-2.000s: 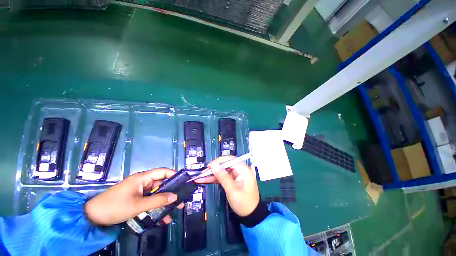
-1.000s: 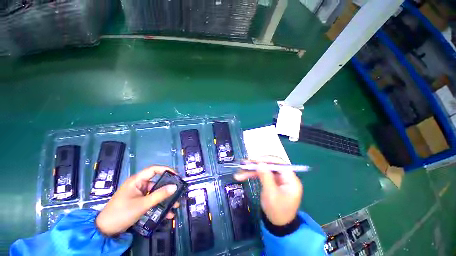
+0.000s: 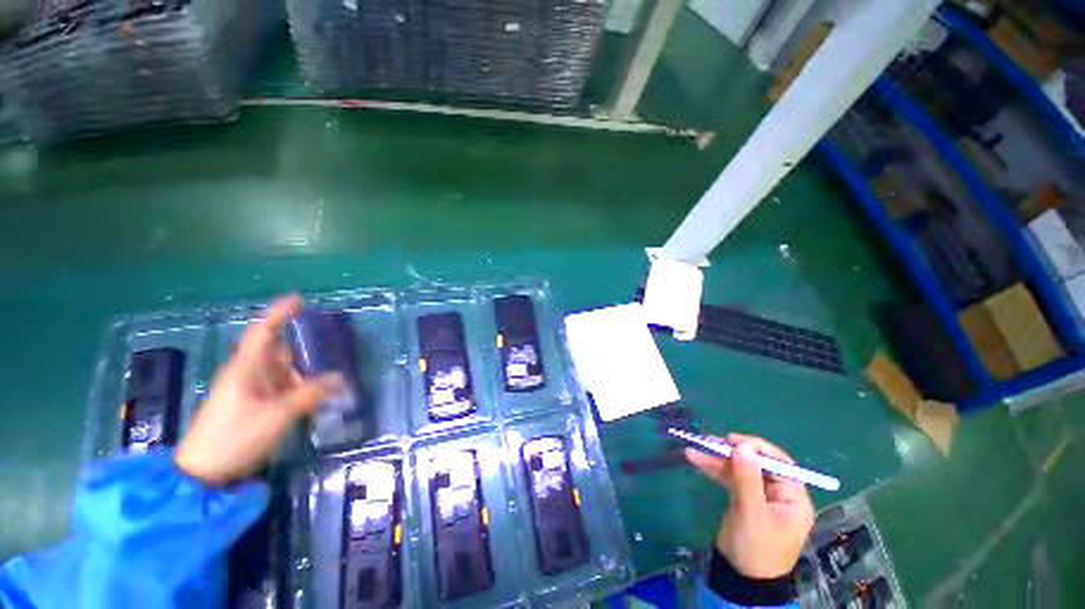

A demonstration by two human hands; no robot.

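Note:
My left hand (image 3: 248, 402) is over the clear blister tray (image 3: 399, 419), fingers apart, beside a blurred black phone unit (image 3: 331, 371) in the upper middle pocket. The thumb tip overlaps the unit, but the fingers are not closed round it. My right hand (image 3: 765, 514) holds slim pale tweezers (image 3: 757, 459) like a pencil, right of the tray, tip pointing left near small dark pads (image 3: 658, 462) on the table. Other black units (image 3: 445, 366) with silvery areas lie in the tray's pockets. A white sheet (image 3: 621, 363) lies flat right of the tray.
A white post (image 3: 785, 143) stands at the back right, with a long black pad strip (image 3: 767, 339) by its foot. A second tray (image 3: 847, 559) of dark parts is at the lower right. Stacked trays (image 3: 446, 54) stand at the back; blue shelving (image 3: 922, 226) with cardboard boxes is right.
The unit from my left hand now lies in the upper middle pocket, and the hand has opened. My right hand has moved right and down, away from the unit, still with the tweezers.

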